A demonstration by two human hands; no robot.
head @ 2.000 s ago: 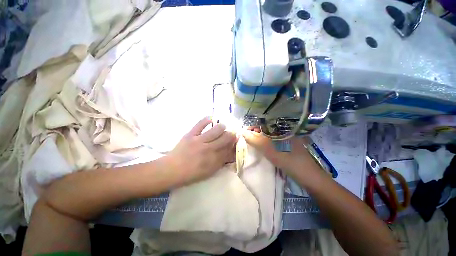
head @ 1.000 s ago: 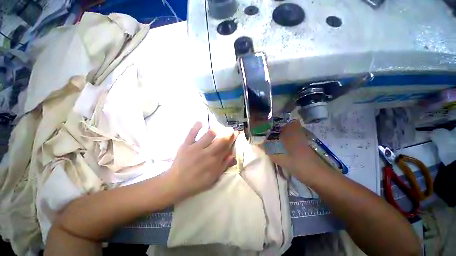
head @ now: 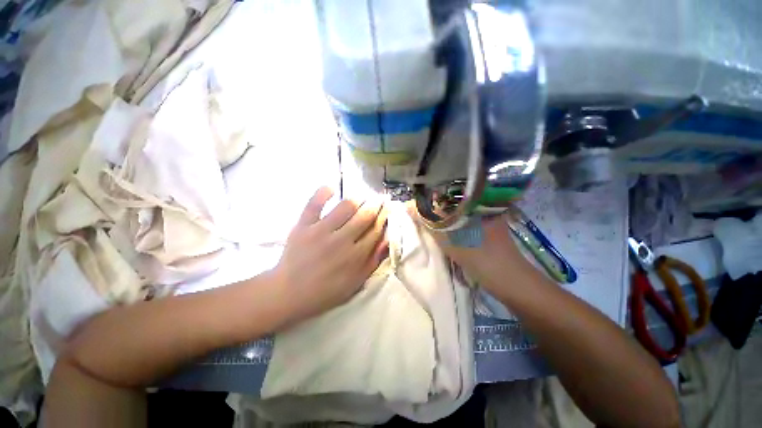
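A cream garment panel (head: 359, 343) lies under the needle area of the white sewing machine (head: 393, 75) and drapes over the table's front edge. My left hand (head: 330, 251) lies on the cloth left of the presser foot (head: 399, 191), fingers spread and pressing it. My right hand (head: 472, 238) is at the cloth's right side, close to the needle; its fingers are partly hidden behind the machine's shiny metal guard, so its grip cannot be told. A narrow fold or strip (head: 394, 242) runs towards the foot. Glare washes out the stitching point.
A big cream cloth pile (head: 92, 192) covers the table's left. At right are a written paper sheet (head: 585, 226), a slim blue-green tool (head: 545, 249) and red-orange scissors (head: 642, 305). A ruler strip (head: 501, 338) runs along the front edge. Cream cloth hangs below at right.
The view has shifted, and the machine head looks larger and nearer than at first. My left hand's fingers are more spread than at first. Both hands stay at the cloth by the foot.
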